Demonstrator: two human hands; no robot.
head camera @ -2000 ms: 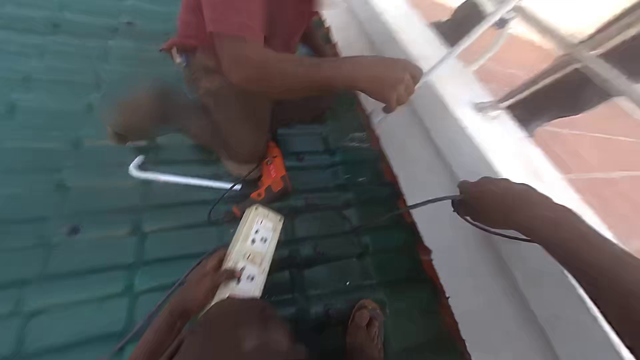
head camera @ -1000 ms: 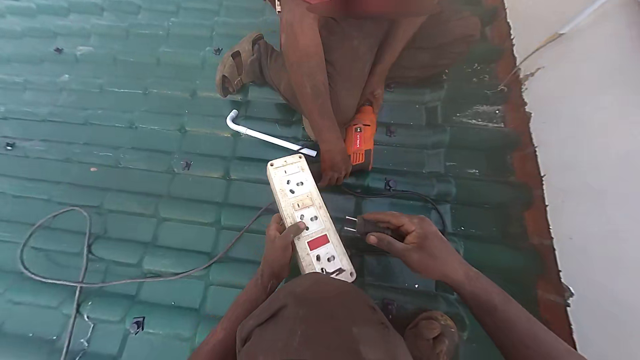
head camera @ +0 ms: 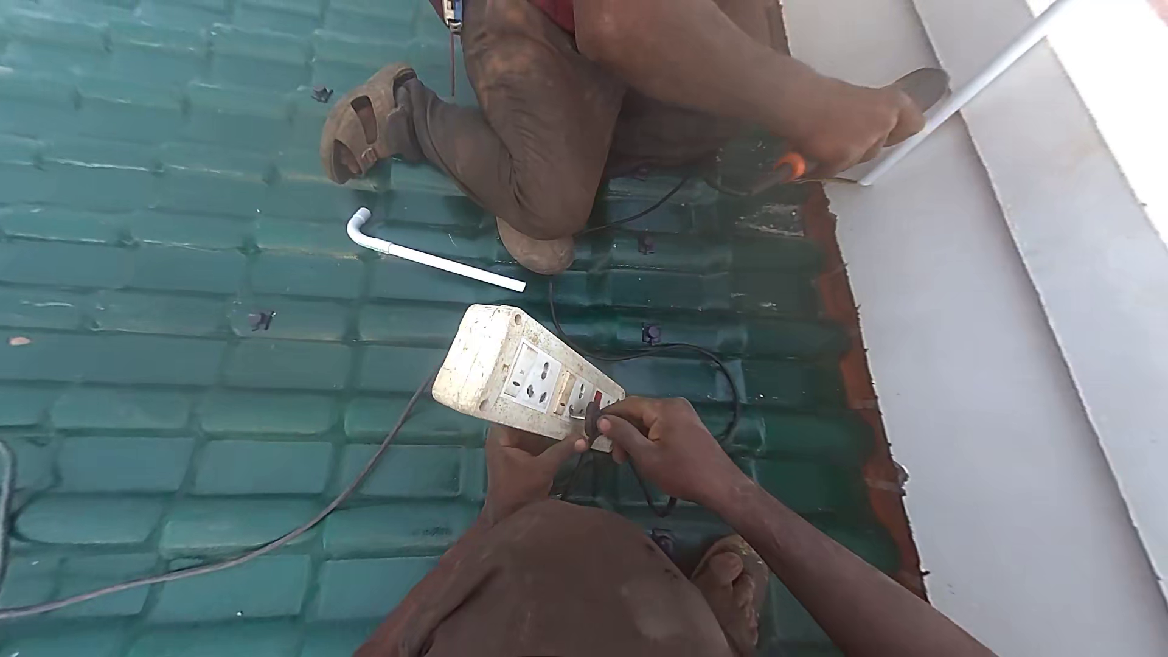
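My left hand (head camera: 529,461) grips the underside of a worn white extension socket box (head camera: 474,360), which is tilted in front of my knee. In my right hand (head camera: 662,438) is a black plug (head camera: 593,420), held against the sockets at the box's near end; whether its pins are in the holes is hidden by my fingers. A black cord (head camera: 725,365) loops on the roof tiles to the right of the box. Another grey cable (head camera: 365,470) runs from behind the box to the lower left.
A co-worker's hand (head camera: 844,123) is at a white pipe (head camera: 976,82) on the upper right, beside an orange-ended tool (head camera: 789,166). A bent white pipe (head camera: 447,265) lies on green roof tiles (head camera: 265,383). A white parapet ledge (head camera: 967,383) borders the right.
My right hand has brought the plug from beside the socket box onto its near end. The box has been tilted. The co-worker's hand has moved from the orange power tool to the white pipe.
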